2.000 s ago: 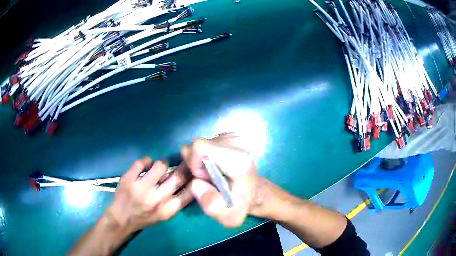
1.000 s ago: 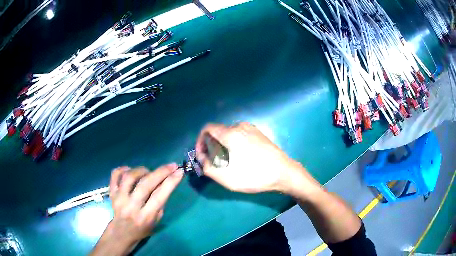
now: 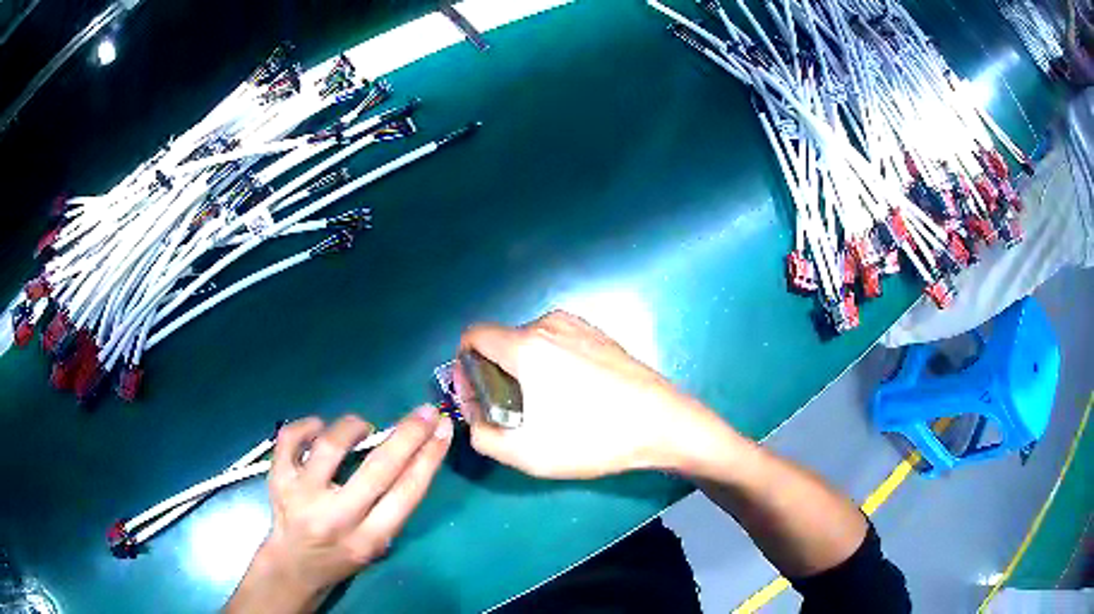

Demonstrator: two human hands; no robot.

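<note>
My left hand [image 3: 348, 498] pinches a white-sleeved wire harness [image 3: 222, 480] near its multicolour-wire end. The harness lies towards the left, with a red connector housing [image 3: 119, 535] at its far end. My right hand [image 3: 570, 396] is closed around a flat metal hand tool [image 3: 496, 389], held tilted. Its fingers meet the small silvery fixture block [image 3: 446, 379] beside my left fingertips. The multicolour wires [image 3: 445, 411] show between the hands. The dark connector end is mostly hidden by the fingers and cannot be made out.
A left harness pile [image 3: 180, 240] fans out at the upper left, red ends left. A right harness pile [image 3: 858, 144] lies at the upper right, red ends towards the blue stool [image 3: 966, 390]. The green table's curved near edge runs below my right forearm. A person's pale sleeve or clothing may show at the right.
My left hand has gone from a blurred grip close against the right hand to a pinch on the wires. The right hand has turned, with the tool steeper. The view has shifted, moving both piles within it.
</note>
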